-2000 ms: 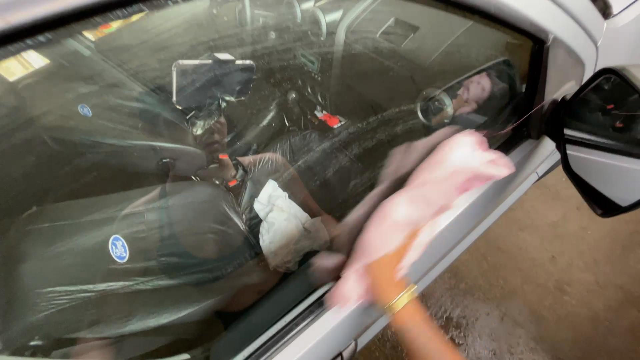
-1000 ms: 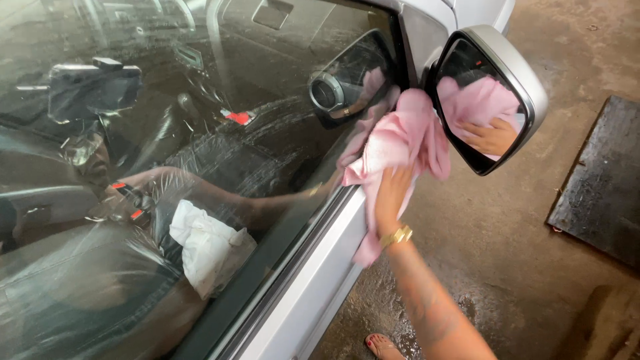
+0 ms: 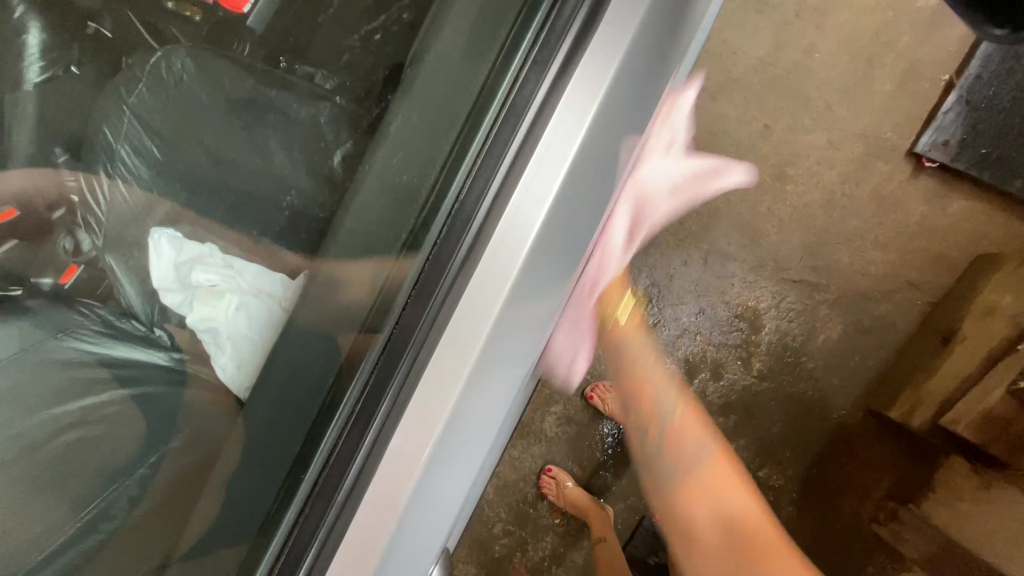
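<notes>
My right hand [image 3: 614, 288] is against the outer side of a silver car door [image 3: 512, 240], below the window. It holds a pink cloth [image 3: 640, 200], which covers its fingers and is blurred by motion. One end of the cloth hangs below the hand, while two loose corners stick out above it. A gold-coloured watch or bracelet [image 3: 622, 308] is on the wrist. Beside the door panel runs the black window seal [image 3: 436, 272], and past it the closed window glass [image 3: 352, 208] reflects an arm. My left hand is out of view.
Through the glass show a plastic-covered seat [image 3: 216, 144] and a crumpled white cloth or paper [image 3: 220, 300]. Sandalled feet [image 3: 564, 492] are on the wet concrete floor [image 3: 744, 320]. A dark board [image 3: 980, 120] lies at upper right, with wooden pieces [image 3: 952, 344] below.
My right hand has moved with the pink cloth from the window's lower edge, past the base of the side mirror, down onto the outer door panel. The view has shifted closer to the door and floor.
</notes>
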